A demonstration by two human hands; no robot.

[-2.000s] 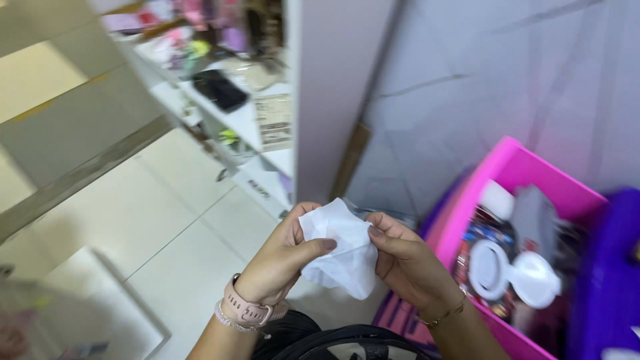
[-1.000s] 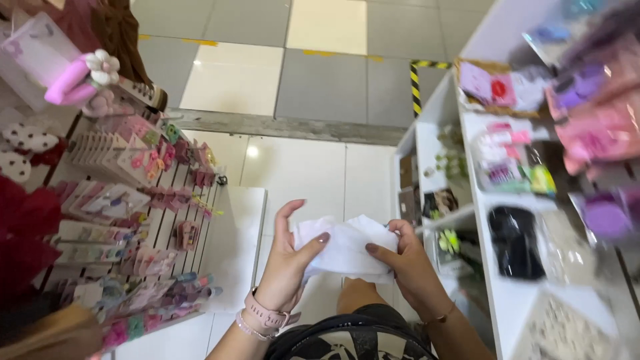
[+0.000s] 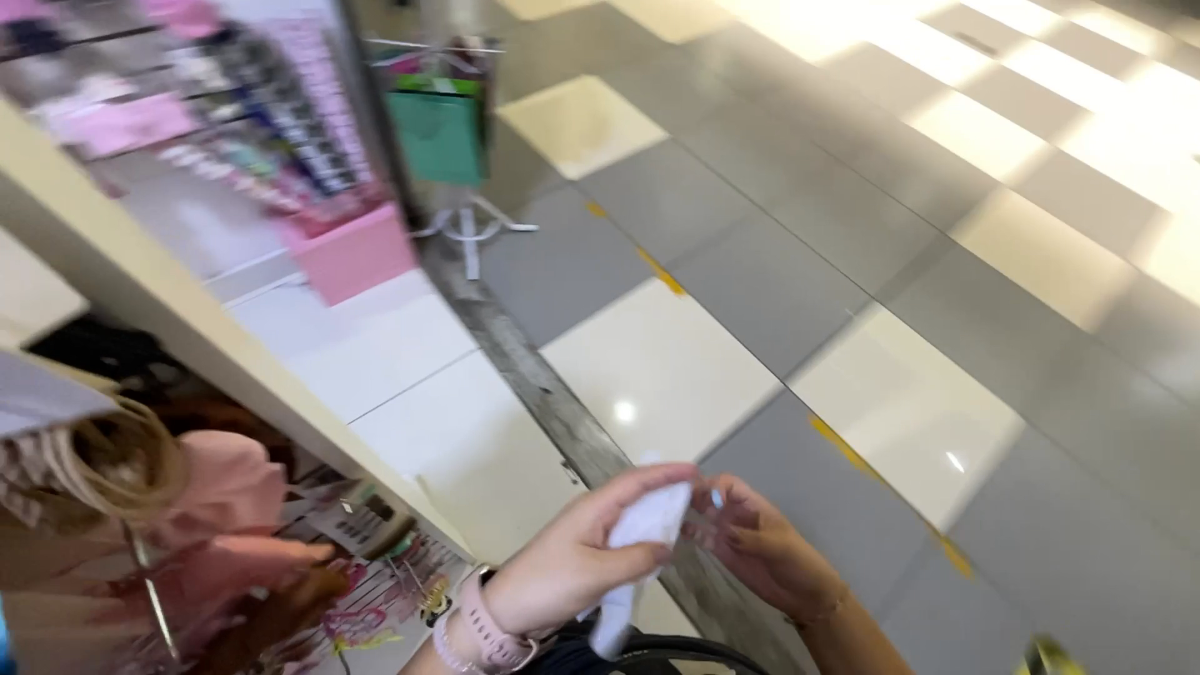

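My left hand (image 3: 614, 539) holds a folded white cloth or wipe (image 3: 647, 534) between thumb and fingers, low in the middle of the view. A pink watch strap (image 3: 487, 623) and a pale bracelet sit on that wrist. Just to the right, my right hand (image 3: 764, 553) has its fingers bent close to the cloth's edge; blur hides whether they touch it. A thin bracelet circles the right wrist.
A cream panel edge (image 3: 234, 347) runs diagonally at left, beside hanging hair accessories. Beyond it are a pink box (image 3: 352, 253) and a white-legged stand with a green bag (image 3: 436, 136). A grey threshold strip (image 3: 544, 394) crosses the tiled floor.
The cloth was spread between both hands; now it is folded narrow in my left hand. The view has swung toward the tiled walkway.
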